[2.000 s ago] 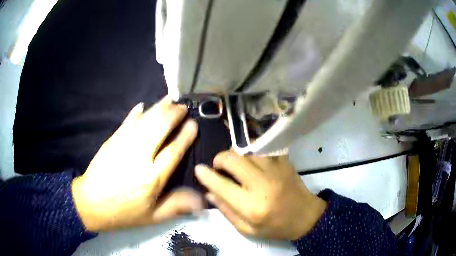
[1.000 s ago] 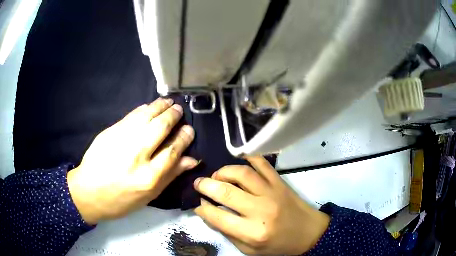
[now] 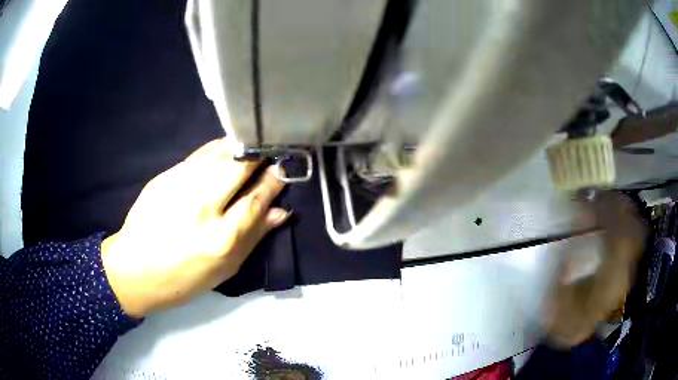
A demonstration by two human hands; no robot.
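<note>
A wide black fabric panel (image 3: 111, 111) lies under the white sewing machine head (image 3: 320, 74). A narrow doubled strip (image 3: 280, 256) runs to the panel's near edge. My left hand (image 3: 186, 226) lies flat on the panel, fingertips beside the wire finger guard (image 3: 297, 166); its fingers are slightly apart and grip nothing. My right hand (image 3: 598, 271) is at the far right, off the cloth and strongly blurred; whether it holds anything cannot be told. The needle and presser foot area is mostly hidden.
A cream ribbed knob (image 3: 581, 162) stands at the right. The white table (image 3: 446, 312) has a worn brown patch (image 3: 281, 367) at its front edge. Cluttered tools (image 3: 660, 260) are at the far right edge. A red item (image 3: 487, 371) shows at the bottom.
My right hand has left the cloth and moved far right. My left hand stays on the panel near the finger guard. The panel's near edge and narrow strip are now uncovered.
</note>
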